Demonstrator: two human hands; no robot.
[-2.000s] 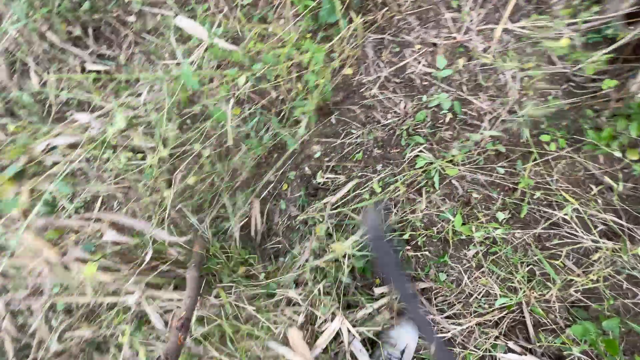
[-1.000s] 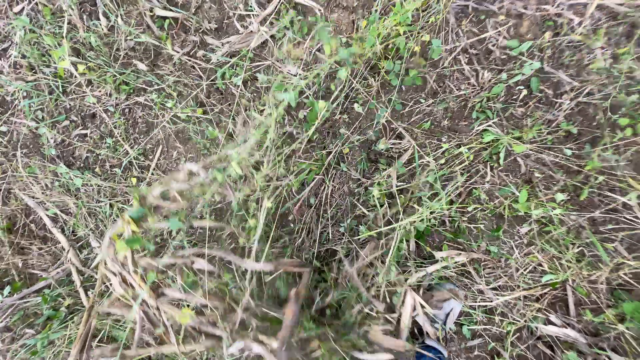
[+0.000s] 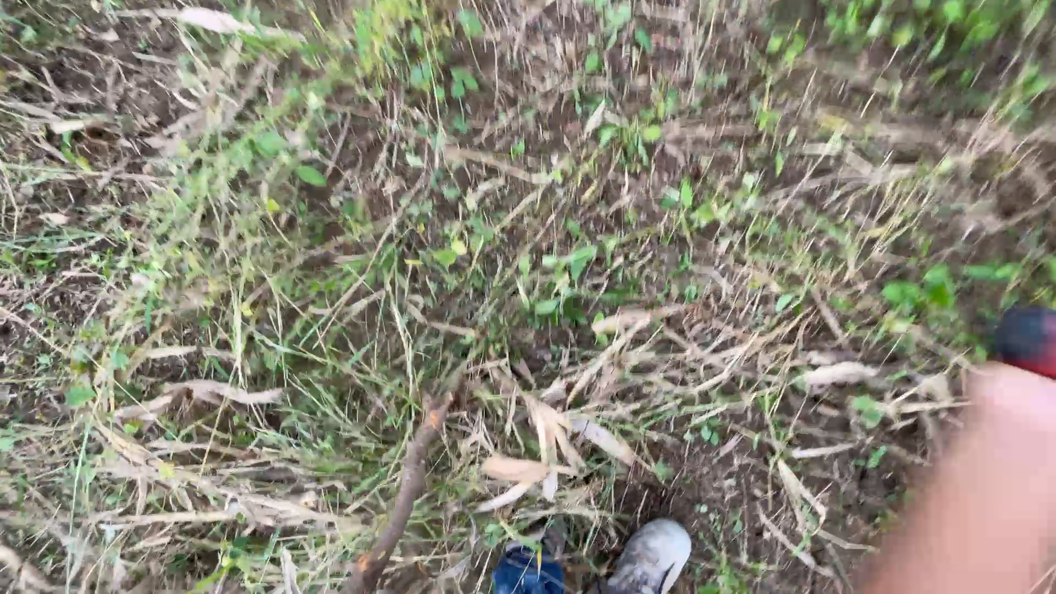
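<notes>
My right forearm [image 3: 965, 495], blurred, reaches up along the right edge. Something dark and red [image 3: 1027, 342], a glove or a band, covers its far end; my right hand's fingers and anything in them cannot be made out. My left hand is out of view. A brown, crooked stick [image 3: 408, 487] with orange cut spots rises from the bottom edge, left of the middle, over dry grass and leaves. Whether a hand holds its lower end is hidden.
A light shoe [image 3: 652, 553] and a blue trouser leg [image 3: 528, 573] show at the bottom. Dry stalks [image 3: 223, 495] lie tangled on the left, and pale dry leaves [image 3: 549, 433] lie near the stick. Low green weeds [image 3: 924, 289] grow on the right.
My right forearm has come into view at the right. The long dark tool seen two seconds ago is out of view. The view has shifted over the ground.
</notes>
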